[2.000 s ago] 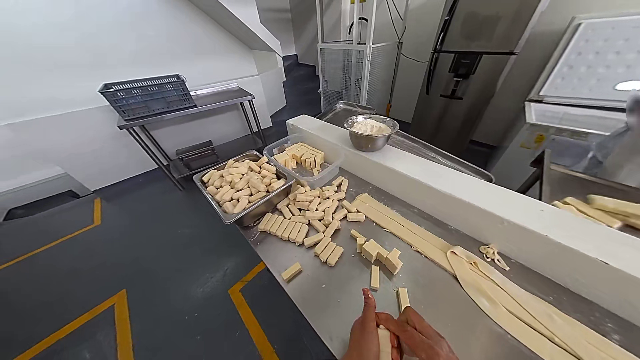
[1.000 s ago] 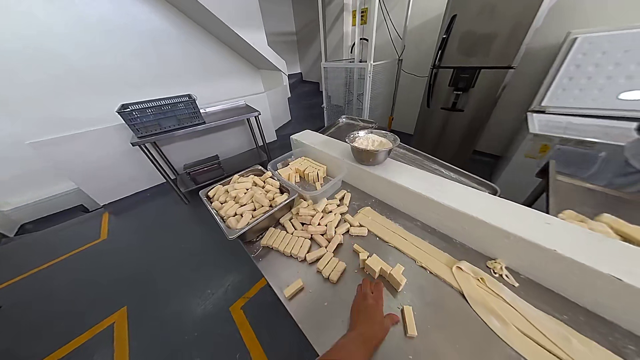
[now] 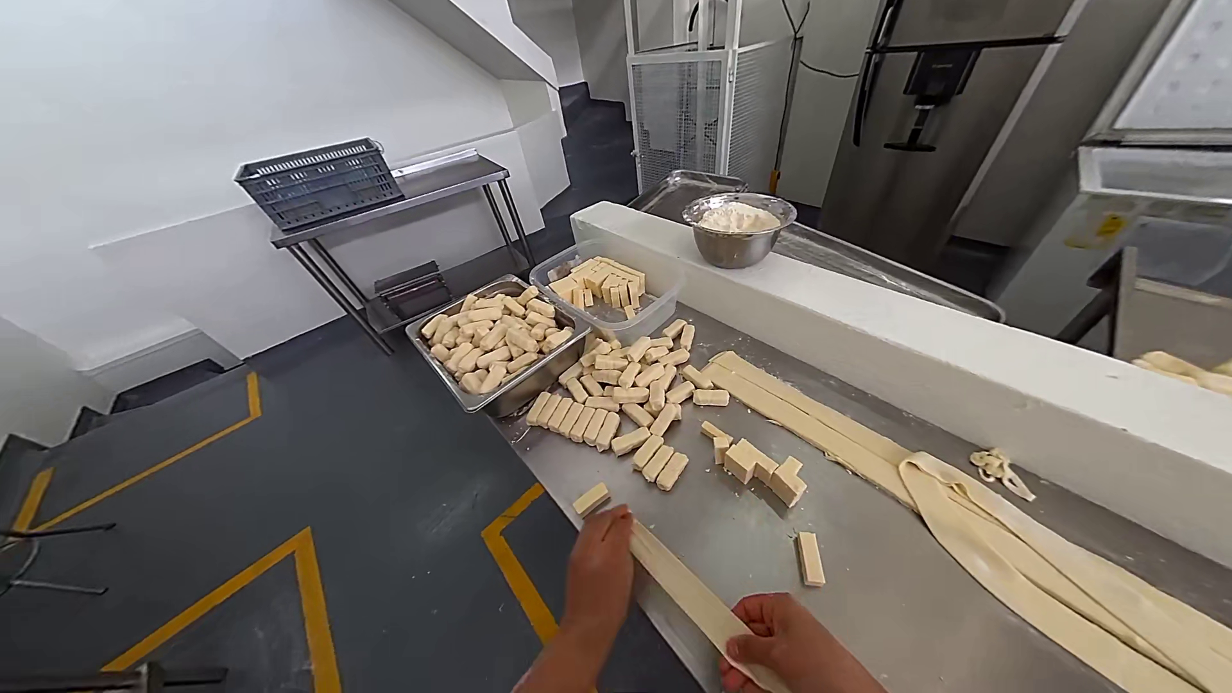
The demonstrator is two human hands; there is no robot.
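A strip of dough [image 3: 688, 587] is stretched between my two hands over the near edge of the steel table. My left hand [image 3: 602, 558] pinches its far end, close beside a single cheese-like stick [image 3: 591, 499]. My right hand [image 3: 770, 640] grips the strip lower down, near the bottom of the view. Another pale stick [image 3: 810, 559] lies just beyond my right hand. Cut blocks [image 3: 760, 466] stand in a small group at mid-table. Dough-wrapped sticks [image 3: 630, 380] lie in rows and a loose pile behind them. Long dough strips [image 3: 828, 423] run along the right side.
A steel pan [image 3: 549, 371] of wrapped sticks and a plastic tub [image 3: 659, 313] of cut sticks stand at the far end. A steel bowl of flour [image 3: 736, 245] rests on the white ledge [image 3: 866, 308]. Dough scraps [image 3: 1001, 472] lie near the ledge. A side table holds a grey crate [image 3: 322, 188].
One second ago one hand was open near the cut blocks and the other was out of view. Now both hands are at the table's near edge, holding a dough strip.
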